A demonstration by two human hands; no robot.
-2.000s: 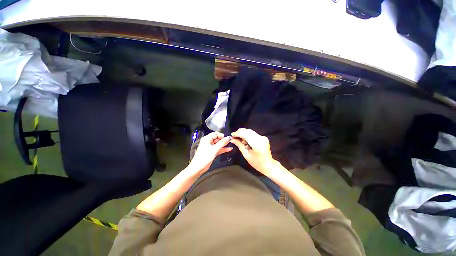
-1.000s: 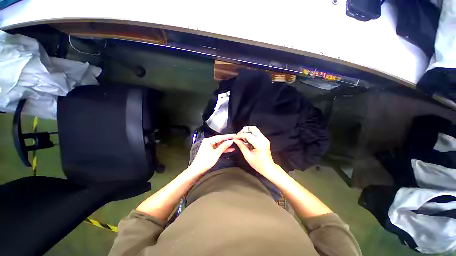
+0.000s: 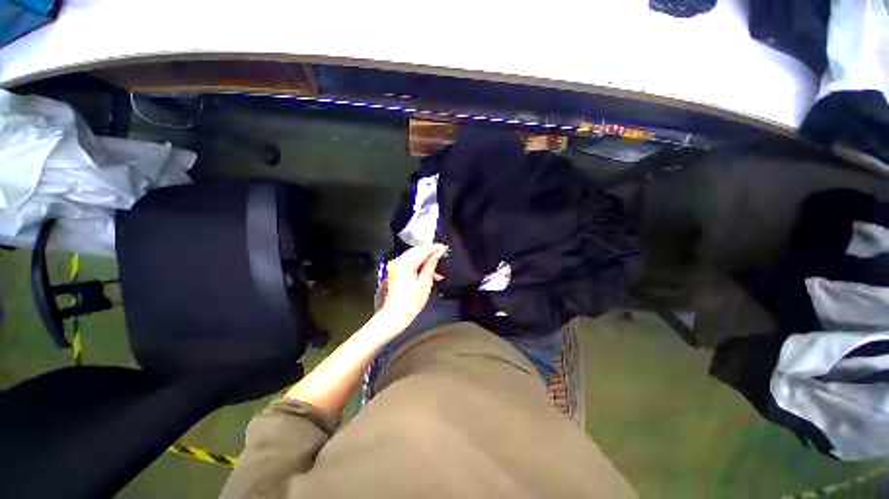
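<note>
A black-and-white garment [image 3: 546,219] lies bunched over my lap, mostly black, with a white panel at its left and small white patches near its middle. My left hand [image 3: 413,281] is at the garment's left part, thumb and fingertips pinched together on its cloth. A tiny speck shows at the fingertips, too small to name. No needle or thread can be made out. My right hand and forearm are out of the picture.
A white-topped table [image 3: 390,34] spans the front, with dark items at its right end. A black chair [image 3: 195,278] and crumpled white bundle [image 3: 68,161] are at left. Black-and-white garments [image 3: 833,365] are heaped at right. A blue item [image 3: 24,15] is at the upper left.
My right hand has left the garment and the picture. My left hand stays at the garment, slightly farther up and left. White patches now show on the cloth, and the view has shifted slightly.
</note>
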